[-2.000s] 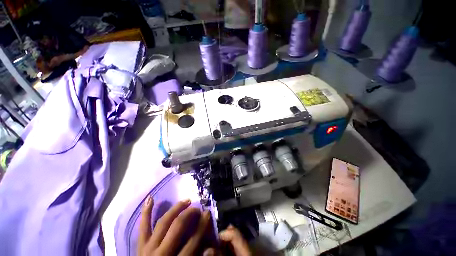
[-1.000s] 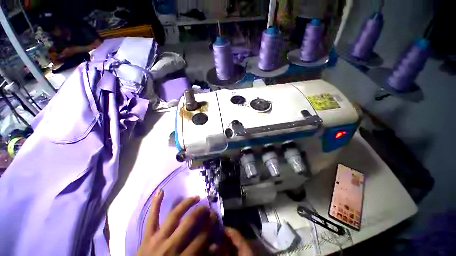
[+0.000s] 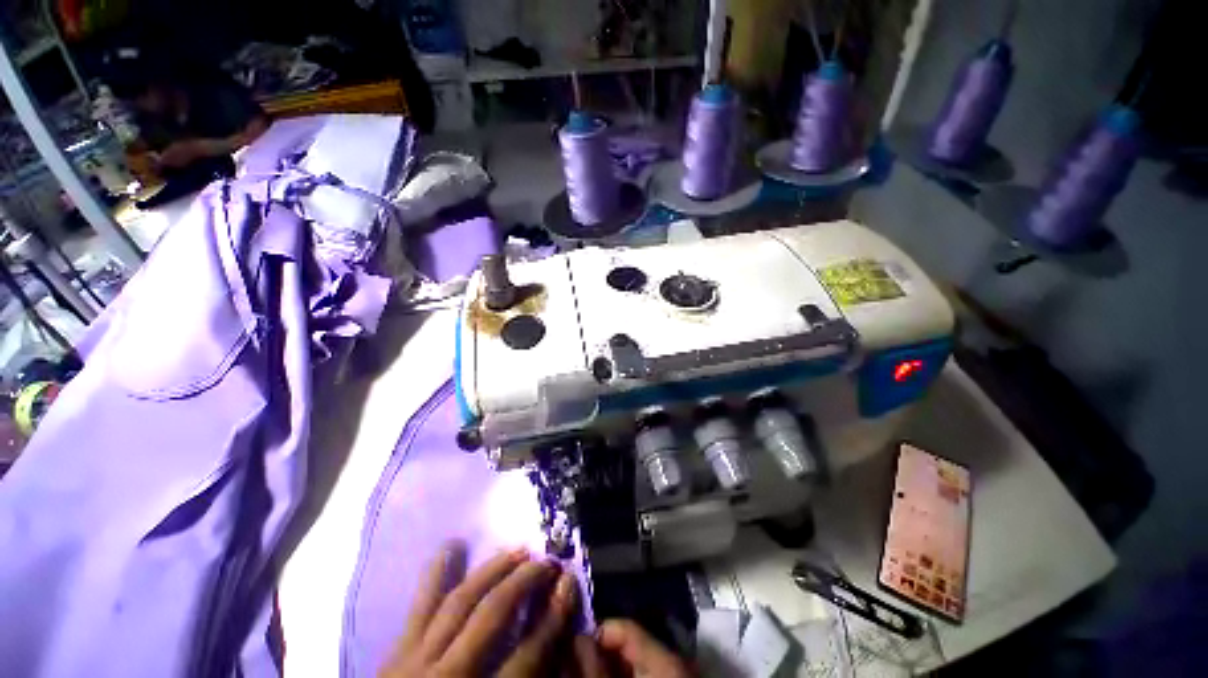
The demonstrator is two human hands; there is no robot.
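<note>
A lilac garment panel (image 3: 421, 510) lies flat left of the needle area (image 3: 559, 510) of the white overlock machine (image 3: 715, 298), its curved edge with a stitched line to the left. My left hand (image 3: 493, 612) lies palm down on the panel just in front of the needle area, fingers pointing at the machine. My right hand (image 3: 633, 649) is at the bottom edge, partly cut off, its fingertips at the panel's right edge. Whether these fingers pinch the cloth is unclear. The presser foot is hard to make out in the glare.
A heap of purple cloth (image 3: 172, 397) lies left of the machine. A lit smartphone (image 3: 925, 532) and black thread snips (image 3: 858, 600) lie at the right. Pale scraps (image 3: 745, 641) are at the front edge. Thread cones (image 3: 711, 143) stand behind. A person (image 3: 186, 126) sits at the far left back.
The panel has moved away from me along the machine's left side, its curved edge now reaching further back. My left hand is slightly lower in view, its fingers closer together.
</note>
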